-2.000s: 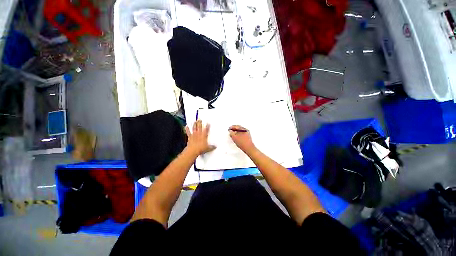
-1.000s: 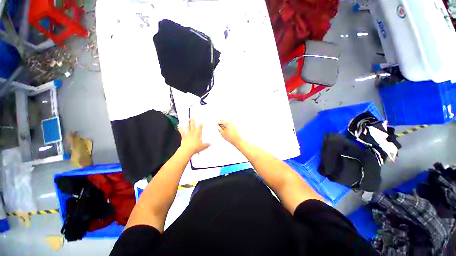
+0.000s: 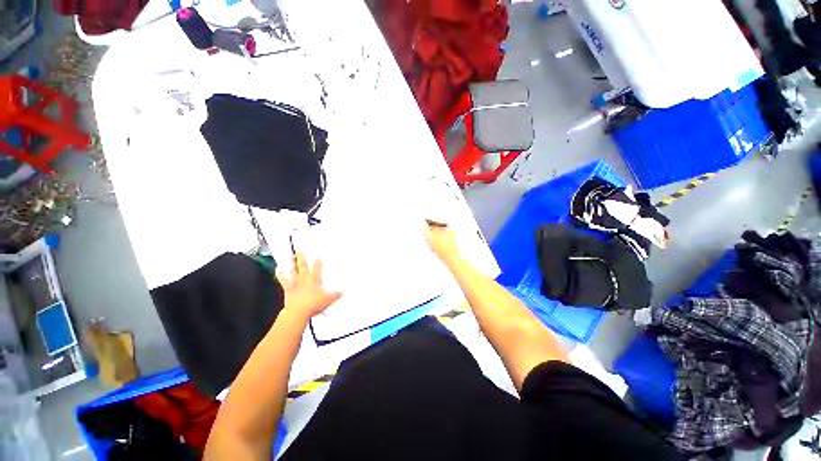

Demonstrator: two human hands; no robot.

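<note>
A white pattern sheet lies flat at the near end of the white table, with thin black edges showing at its near left corner. My left hand lies on the sheet's left part with fingers spread. My right hand is at the sheet's right part and holds a thin dark pen. A stack of black panels lies left of my left hand. A bundle of black cut pieces lies farther up the table, with a pale edge line on its right side.
Thread cones stand at the table's far end. Right of the table are red garment pieces, a grey-seated stool, a blue crate with black and white cloth, and plaid garments. Another blue crate sits at lower left.
The view has turned and shifted, so the table appears slanted and farther left. My right hand with the pen has moved right across the sheet, away from my left hand, which stays on the sheet.
</note>
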